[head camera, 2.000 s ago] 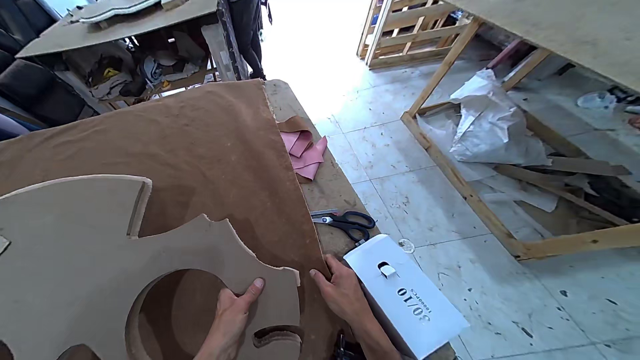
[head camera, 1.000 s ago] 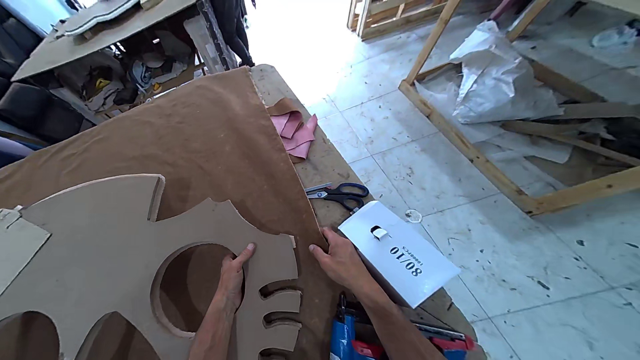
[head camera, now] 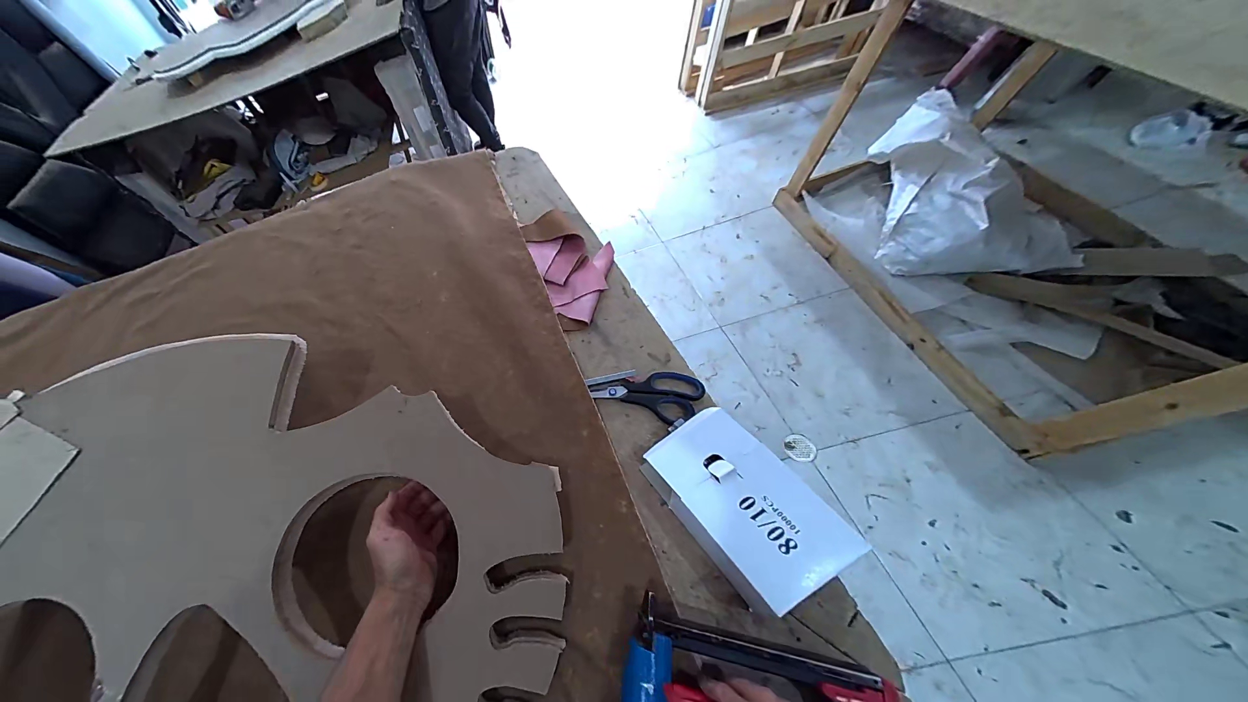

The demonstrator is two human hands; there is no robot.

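Observation:
A large cut-out foam or board panel (head camera: 195, 468), with a round hole and curved slots, lies on brown fabric (head camera: 409, 253). My left hand (head camera: 409, 546) is inside the round hole, its fingers bent near the right rim; whether they grip that rim is unclear. At the bottom edge, my right hand (head camera: 736, 690) is partly in view, its fingers around a blue, red and black staple gun (head camera: 770, 648). Beside the tool lies a white box (head camera: 756, 507) bearing print. Dark-handled scissors (head camera: 653, 390) rest above the box, partly on the table edge.
Pink and brown fabric scraps (head camera: 575, 278) lie along the table's edge (head camera: 634, 341). A wooden frame (head camera: 907, 331) with a white plastic bag (head camera: 951, 195) and offcuts stands on the tiled floor at right. A person (head camera: 468, 68) stands by another table (head camera: 263, 68).
My right hand has left the fabric edge beside the box and is now at the staple gun. My left hand, earlier with its thumb on the panel beside the round hole, is now inside the hole.

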